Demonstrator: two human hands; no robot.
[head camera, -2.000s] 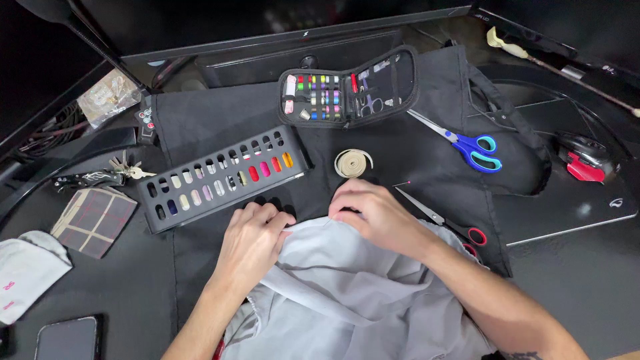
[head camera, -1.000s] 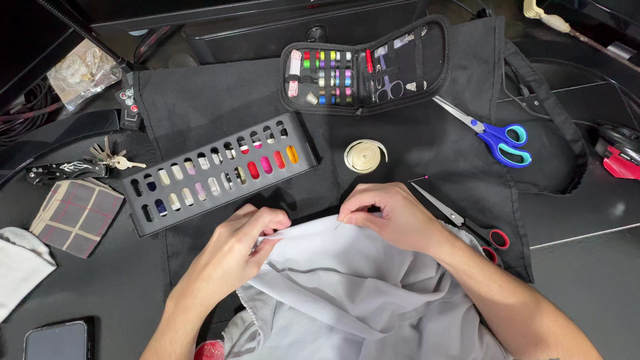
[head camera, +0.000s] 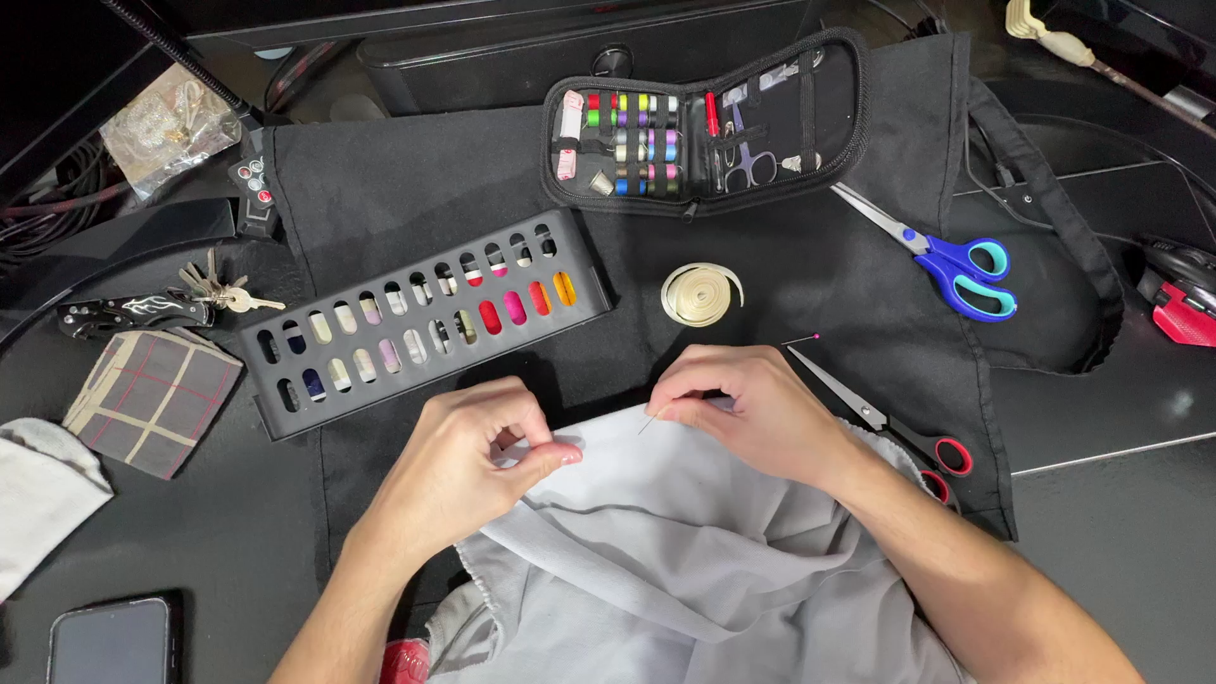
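Note:
A light grey fabric (head camera: 722, 560) lies gathered in folds nearest me, its upper edge between both hands. My left hand (head camera: 475, 461) pinches that edge between thumb and fingers. My right hand (head camera: 750, 413) pinches a thin sewing needle (head camera: 648, 424), pointing down and left over the cloth; its thumb and fingers are also at the fabric edge. Beyond the hands is a coiled cream tape (head camera: 701, 294). A pin with a pink head (head camera: 815, 336) and black-and-red scissors (head camera: 874, 413) lie beside my right hand, the scissors' handles partly behind the fabric.
A black thread box (head camera: 427, 323) lies left of the coil, an open sewing kit (head camera: 698, 123) beyond it. Blue scissors (head camera: 936, 256) are at the right. Keys (head camera: 223, 285), a folded plaid cloth (head camera: 157, 399) and a phone (head camera: 114, 641) lie at the left.
The hands have moved farther apart along the fabric's upper edge than one second ago. The needle at my right fingertips now shows plainly over the cloth.

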